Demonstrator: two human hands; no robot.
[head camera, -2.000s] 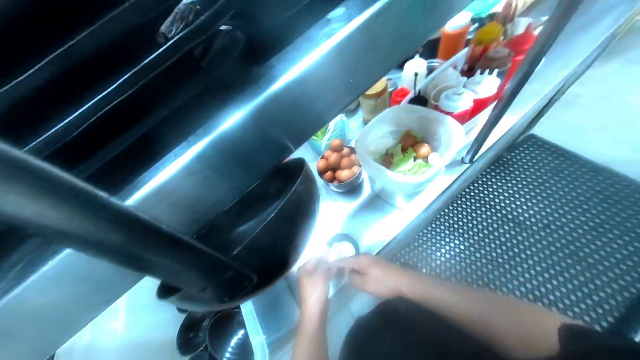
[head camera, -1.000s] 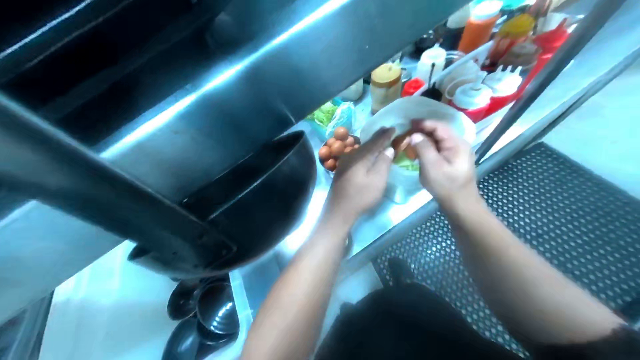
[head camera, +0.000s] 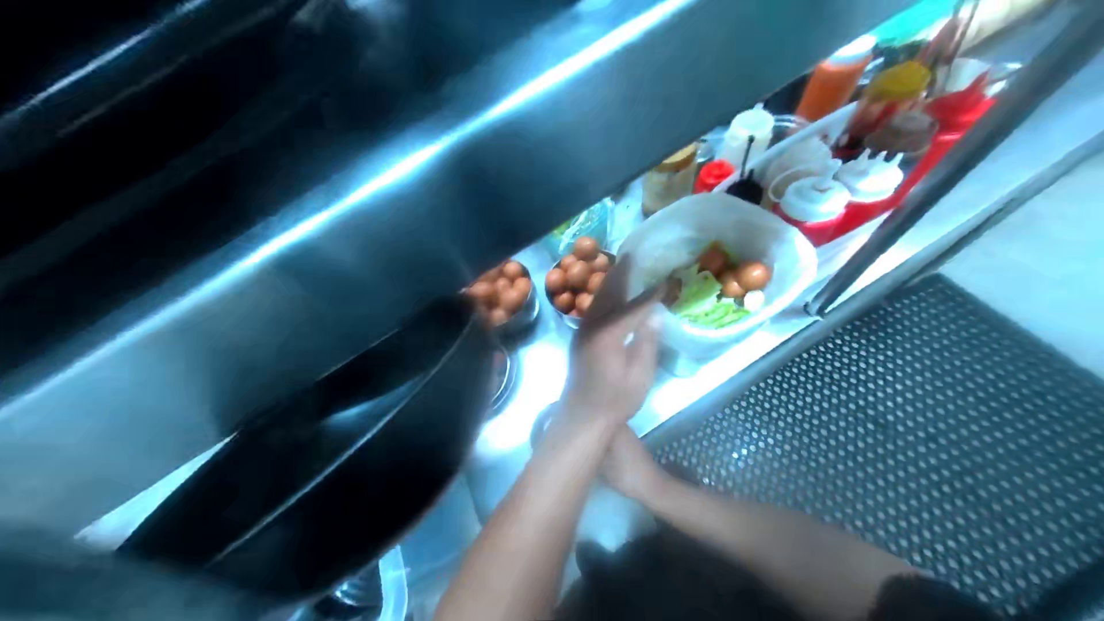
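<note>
A white plastic tub (head camera: 724, 216) on the steel counter holds brown eggshells or eggs, green leafy scraps and a small white piece. My left hand (head camera: 612, 362) reaches to the tub's near left rim; its fingers are blurred, and whether they hold anything cannot be told. Behind and below that wrist lies my right hand (head camera: 630, 461), mostly covered by the left forearm. Brown eggs (head camera: 580, 274) fill a metal bowl just left of the tub, and a second metal bowl of brown eggs (head camera: 502, 293) stands farther left.
A large black wok (head camera: 371, 466) hangs or leans at the left, under a broad steel ledge (head camera: 362, 233). White-capped squeeze bottles (head camera: 815, 198) stand in a red container at the back right. A slanting metal post (head camera: 940, 164) rises beside the tub; a perforated dark mat (head camera: 897, 431) lies on the right.
Both hands were together over the tub one second ago. My right hand has drawn back toward my body, while my left hand stays at the tub's left side.
</note>
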